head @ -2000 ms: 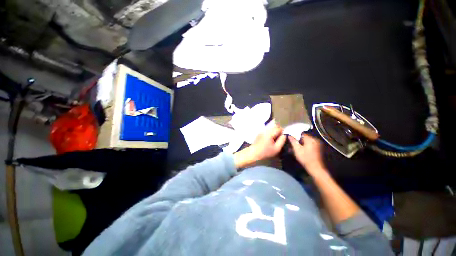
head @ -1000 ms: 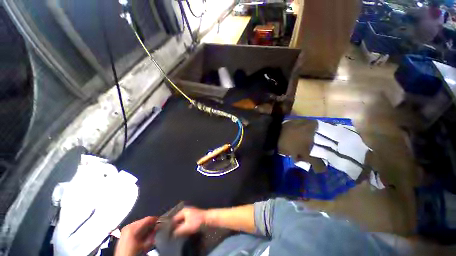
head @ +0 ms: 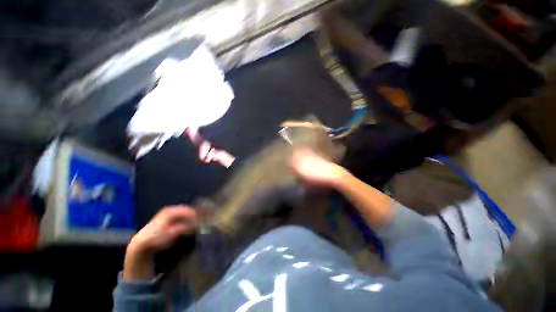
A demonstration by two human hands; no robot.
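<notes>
A brown fabric panel (head: 259,183), blurred by motion, stretches between my hands above the black table, close to my body. My left hand (head: 164,230) is at the panel's left end, its fingers curled on it. My right hand (head: 314,167) is at the panel's upper right part, the fingers partly hidden by blur. The steam iron (head: 299,125) is mostly hidden behind the panel; only its handle and a bit of the pale outline show. A loose pinkish-white strip (head: 216,155) lies on the table beyond the panel.
A white stack of panels (head: 186,94) lies at the far left of the table. A blue-topped box (head: 97,192) and a red bag (head: 17,222) are at left. The blue iron hose (head: 356,119) runs up at right. A blue crate (head: 481,198) holds white and brown pieces at lower right.
The view has swung back left from the crate side. My hands have moved apart, and the brown panel is now spread between them. The panel now covers much of the iron.
</notes>
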